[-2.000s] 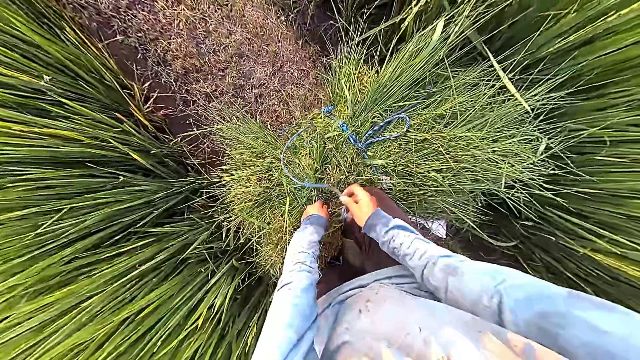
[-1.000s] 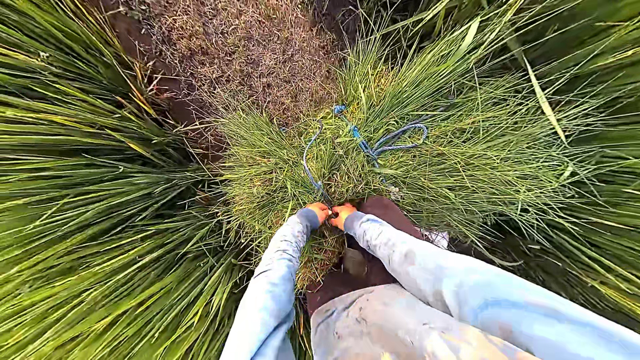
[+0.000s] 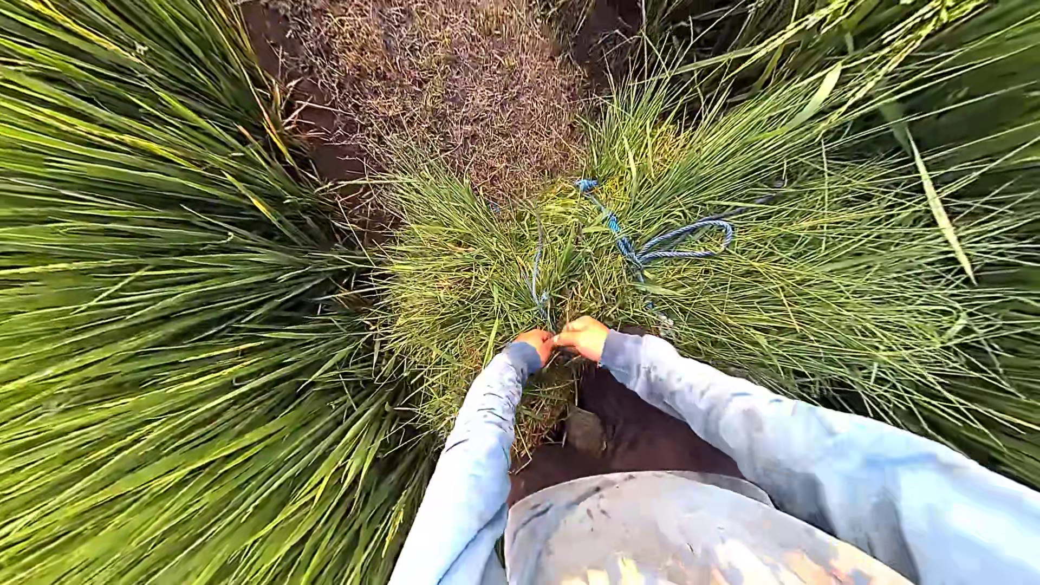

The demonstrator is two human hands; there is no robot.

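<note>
My left hand [image 3: 538, 344] and my right hand [image 3: 582, 337] meet, fingertips touching or nearly so, at the near edge of a heap of cut green grass [image 3: 455, 276]. A blue rope [image 3: 539, 268] runs down over the grass to my fingers, which are closed about its end; the exact grip is too small to see. To the right of it, a knotted part of the rope [image 3: 619, 236] lies on the heap, with a loop [image 3: 691, 242] spread to the right. Part of the rope is hidden among the blades.
Tall green plants [image 3: 162, 325] stand on the left, and more [image 3: 959, 203] on the right. Beyond the heap runs a path of dry, short grass [image 3: 455, 81] with dark soil [image 3: 325, 138] along its side. My legs in dark trousers [image 3: 634, 422] are close behind the hands.
Two seconds ago my right hand was raised a little apart from the left, with the rope curving out to the left in a wide arc. Now both hands are together and the rope lies straighter.
</note>
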